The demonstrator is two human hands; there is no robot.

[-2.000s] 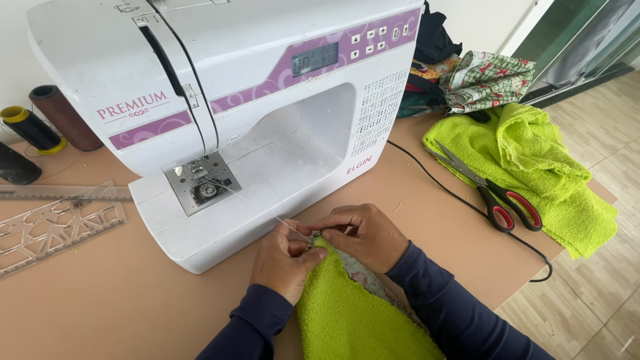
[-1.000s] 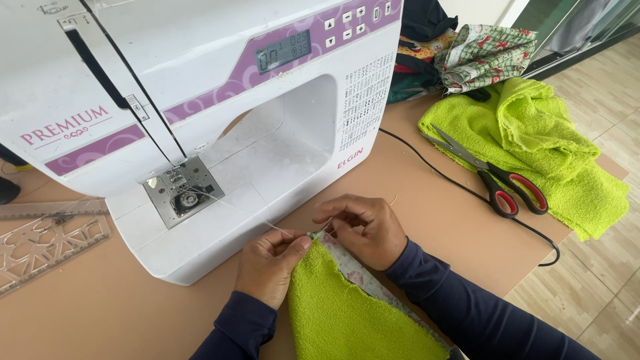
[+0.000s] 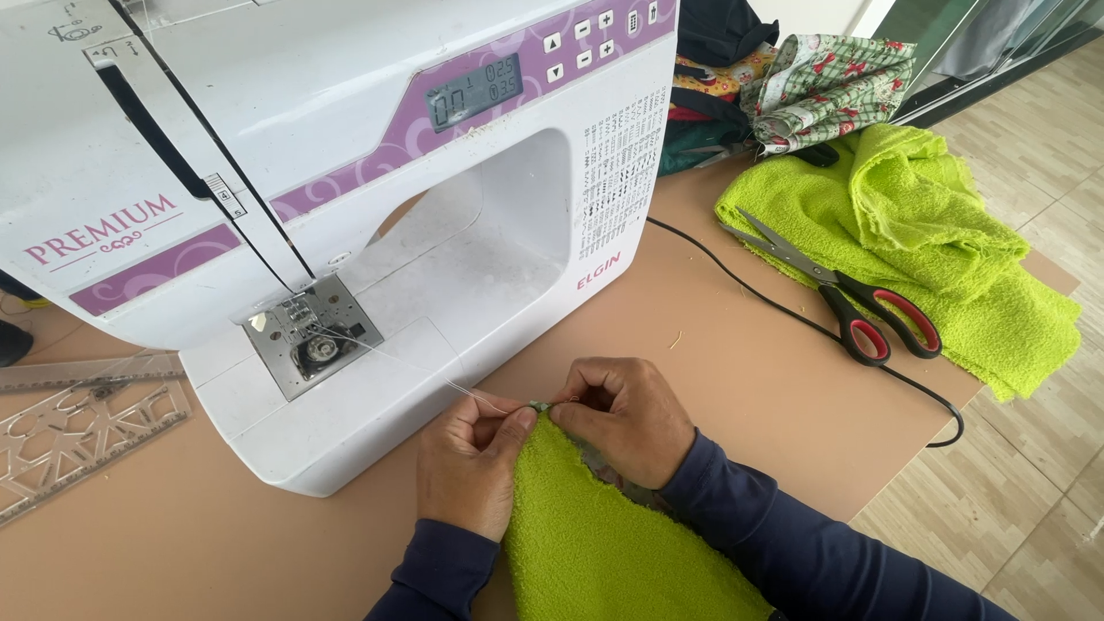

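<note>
My left hand (image 3: 473,461) pinches the upper corner of a lime-green terry cloth (image 3: 604,543) between thumb and index finger. From the other side, my right hand (image 3: 634,423) grips the same corner, its fingertips close to the left ones. A patterned fabric (image 3: 614,474) shows along the cloth's right edge, under the green. Pale threads (image 3: 414,364) run from the needle plate (image 3: 315,332) of a white Elgin sewing machine (image 3: 517,302) to the fingers of my left hand. What exactly lies between the fingertips is too small to tell.
Red-and-black-handled scissors (image 3: 832,276) lie partly on a folded lime-green cloth (image 3: 931,250) at the right. A black cable (image 3: 733,276) crosses the tan table (image 3: 690,328). Printed fabric (image 3: 828,86) is heaped behind. Clear plastic rulers (image 3: 95,423) lie left of the machine.
Both hands stay at the cloth's corner, with only small finger shifts. The view has moved closer to the machine since the oldest frame.
</note>
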